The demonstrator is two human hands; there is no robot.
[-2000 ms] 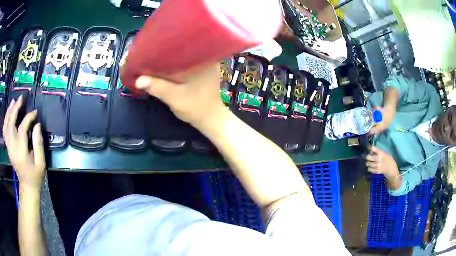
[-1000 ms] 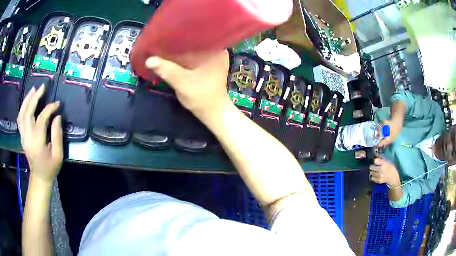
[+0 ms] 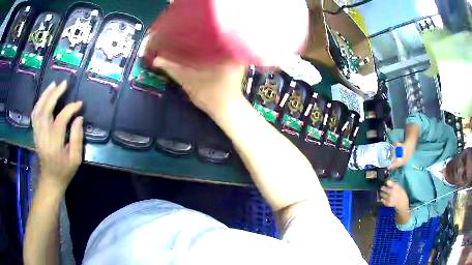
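Note:
Black lock housings [image 3: 115, 98] lie open side by side in a row along the green bench. Each shows a star-like metal piece [image 3: 115, 43], a green circuit board [image 3: 67, 55] and thin red wires. My right hand [image 3: 207, 85] holds a large red bottle [image 3: 189, 33] over the middle of the row; the bottle is blurred and its nozzle cannot be made out. My left hand [image 3: 56, 137] lies on a housing at the left, fingers spread, holding nothing that I can see.
A brown carton [image 3: 316, 31] of small parts and a white cloth [image 3: 304, 71] lie behind the row. A clear bottle [image 3: 371, 156] stands at the right end, near a person in light green [image 3: 432, 171]. Blue crates [image 3: 401, 240] are below the bench.
The view has shifted, so the housings at the left sit higher and further right. My left hand has moved right in the picture. The red bottle is still in my right hand, over the row.

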